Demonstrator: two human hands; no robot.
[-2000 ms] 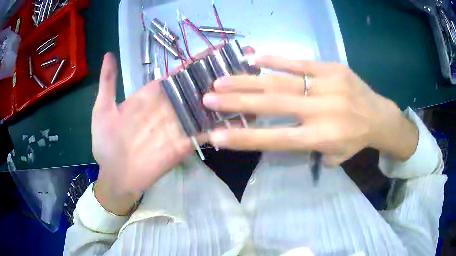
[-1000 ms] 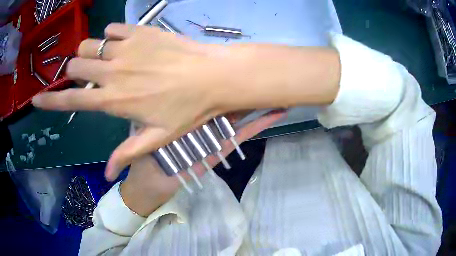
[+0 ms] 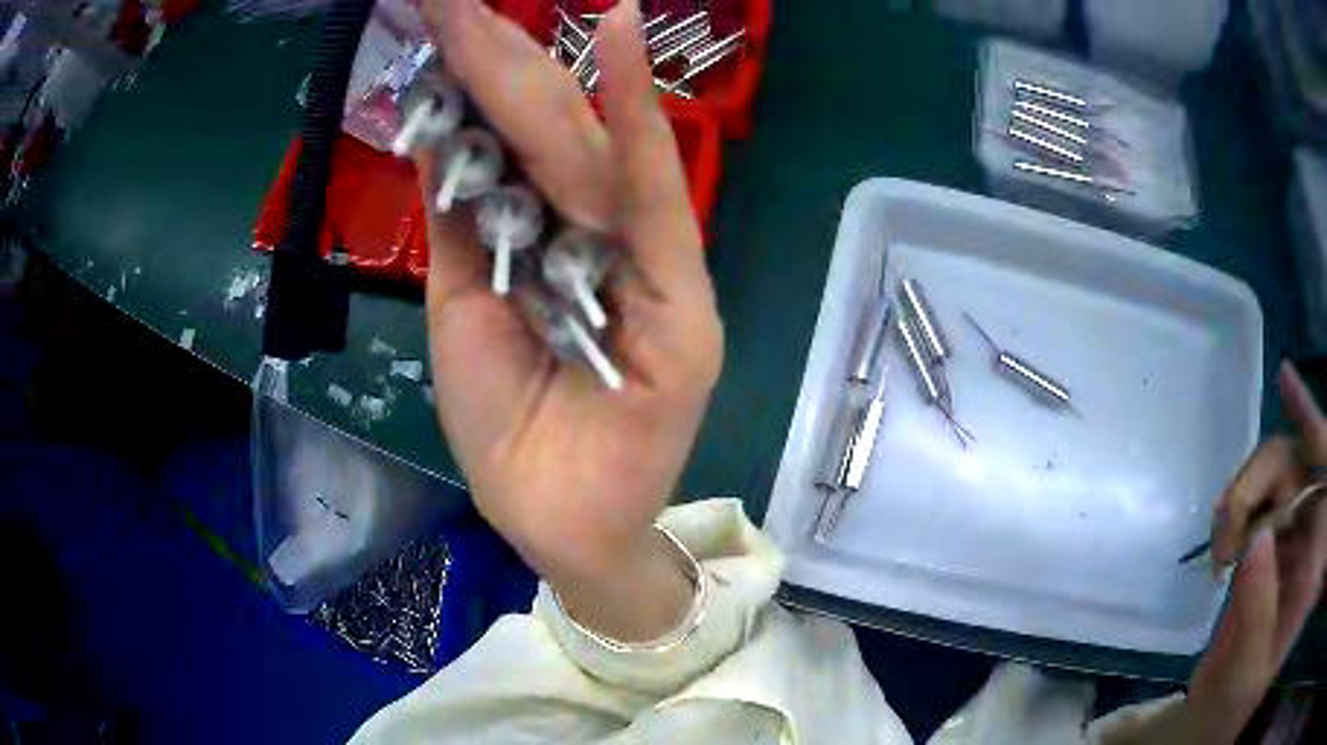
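My left hand [image 3: 582, 364] is raised at the upper centre-left, palm up, holding several silver motors [image 3: 509, 218] side by side. Their ends with pale thin shafts face the camera; they are slightly blurred, and their wires are not visible. My right hand [image 3: 1263, 546] is at the right edge, partly cut off, over the tray's right rim. A thin dark tip, likely of a slim hand tool [image 3: 1196, 553], sticks out from its fingers; the rest is hidden. The white parts tray [image 3: 1019, 622] holds several loose motors [image 3: 1033, 379], mostly on its left side.
Red parts bins [image 3: 371, 204] with loose metal pins stand behind my left hand. A black ribbed arm [image 3: 309, 291] stands at left. A clear box [image 3: 1092, 138] with motors is beyond the tray. White scraps, a clear hanging bag [image 3: 342, 495] and a blue crate are at lower left.
The view has swung left. My left hand has lifted the motors up from in front of my body, away from the tray. My right hand has moved off them to the far right.
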